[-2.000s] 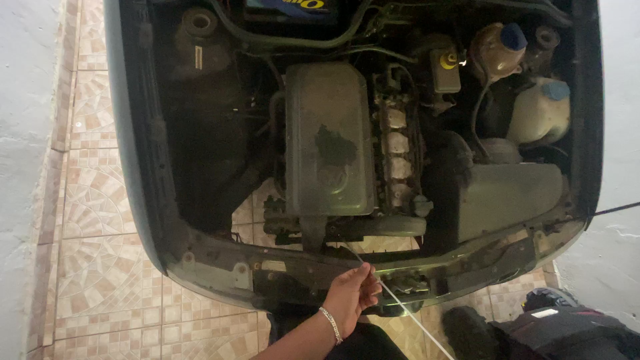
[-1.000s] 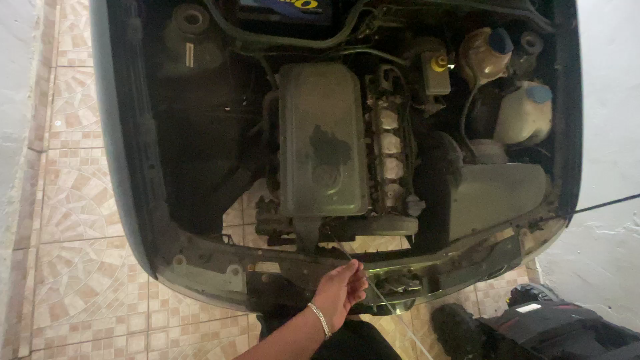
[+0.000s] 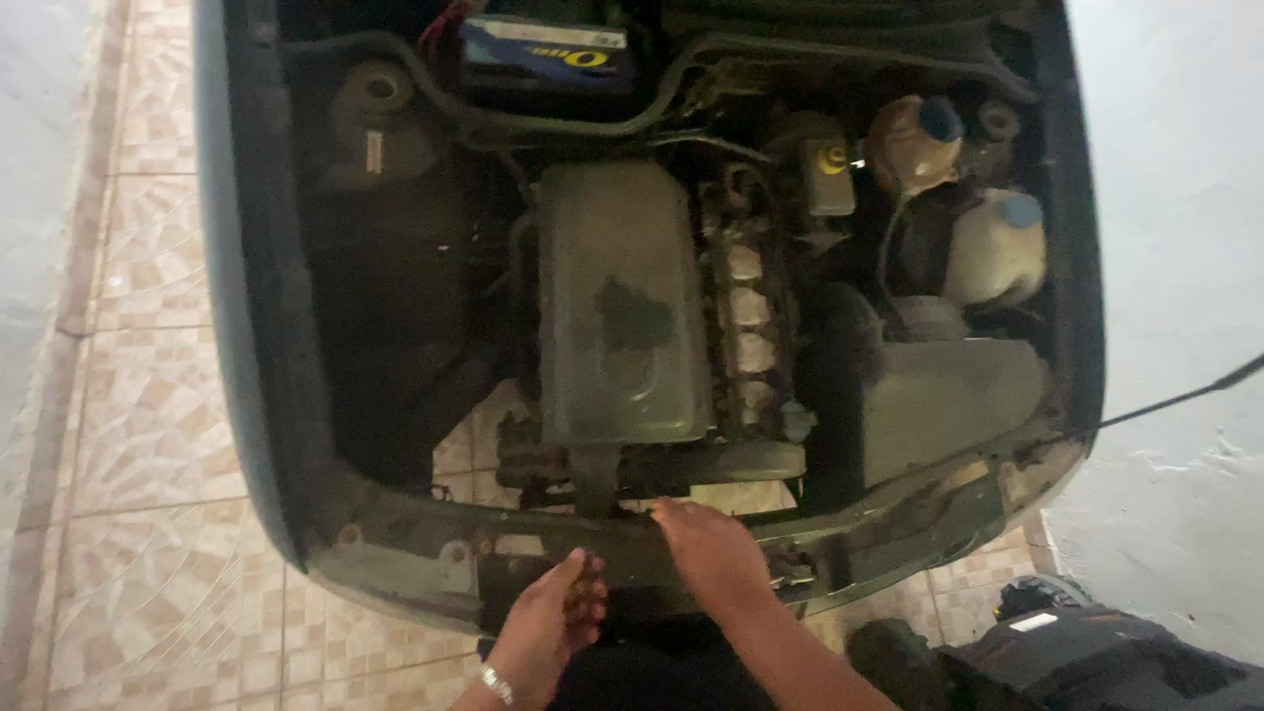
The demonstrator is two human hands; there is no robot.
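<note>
Beneath me is a car's engine bay, with a dusty rectangular engine cover (image 3: 627,306) in the middle. My left hand (image 3: 563,607), with a bracelet at the wrist, is over the front crossmember (image 3: 395,563), its fingers curled; whether something small is in them cannot be told. My right hand (image 3: 713,555) reaches farther in, its fingertips at the crossmember's inner edge, just below the pulley end of the engine. What those fingertips touch is hidden. No thin rod shows in either hand.
A battery (image 3: 548,59) is at the top. Right of the engine are a brown coolant reservoir (image 3: 904,143), a white washer reservoir (image 3: 997,247) and a black plastic box (image 3: 948,405). A dark bag or garment (image 3: 1096,642) lies on the tiled floor (image 3: 148,425) at lower right.
My right hand has come into view at the crossmember. My left hand held a thin light rod there in the earlier frames; it has drawn back, and the rod is no longer visible.
</note>
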